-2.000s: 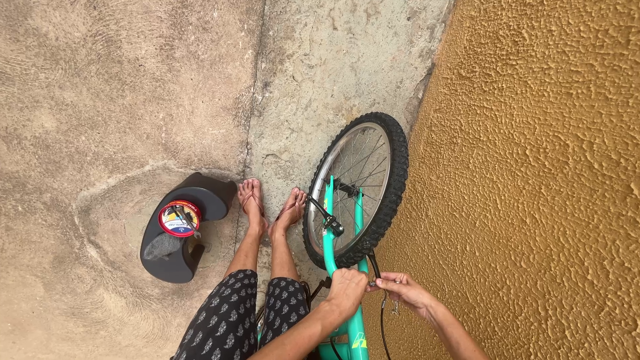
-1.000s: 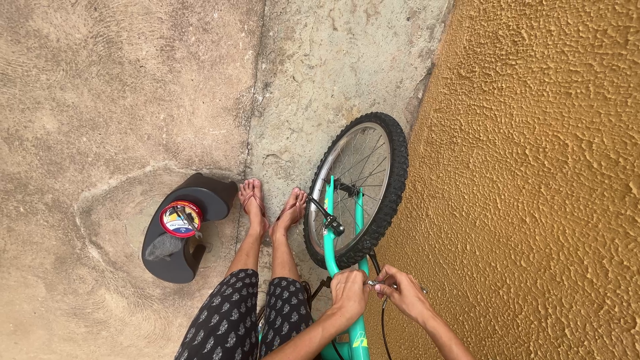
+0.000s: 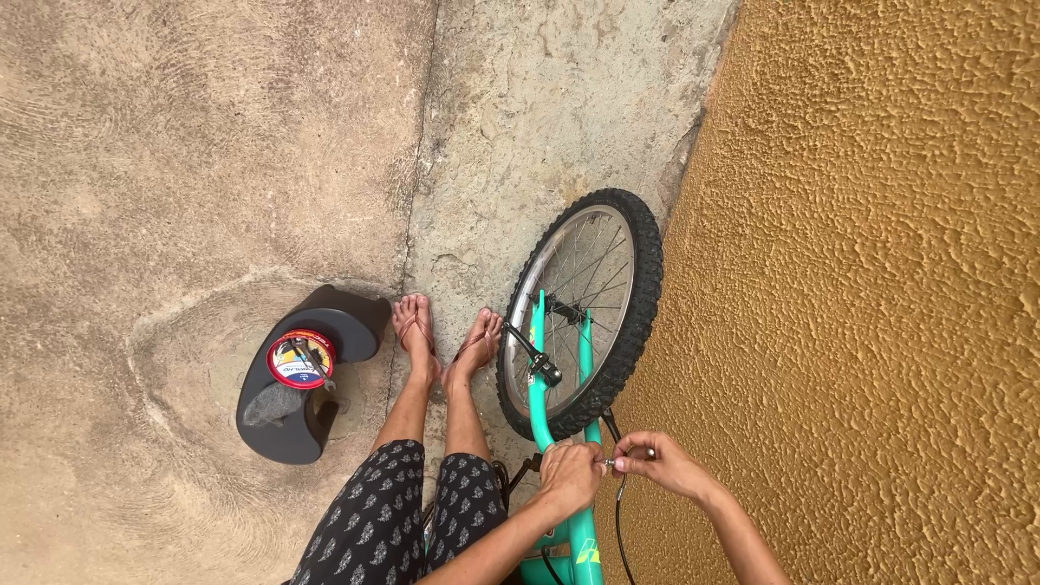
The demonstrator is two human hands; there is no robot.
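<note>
A teal bicycle frame (image 3: 582, 536) stands upright at the lower middle, its spoked wheel (image 3: 648, 276) with a knobby black tire close to the wall. My left hand (image 3: 572, 475) is closed over the teal tubing near the tire. Beside it, my right hand (image 3: 660, 463) pinches a small metal fitting (image 3: 609, 462) between thumb and fingers; a metal tool end (image 3: 650, 453) shows at this hand. A black cable (image 3: 619, 520) hangs below the fingers. One black brake arm (image 3: 534, 355) sticks out from the near tube. What my left fingertips touch is partly hidden.
A dark curved plastic stool (image 3: 284, 439) stands left of my feet. On it are a round red-rimmed tin (image 3: 274, 379) with a wrench (image 3: 313, 360) on top, and a grey steel wool pad (image 3: 272, 404). The textured ochre wall (image 3: 853, 284) runs along the right side.
My right hand has shifted slightly and its fingers have changed their position around the small metal parts. My left hand stays at the teal tubing.
</note>
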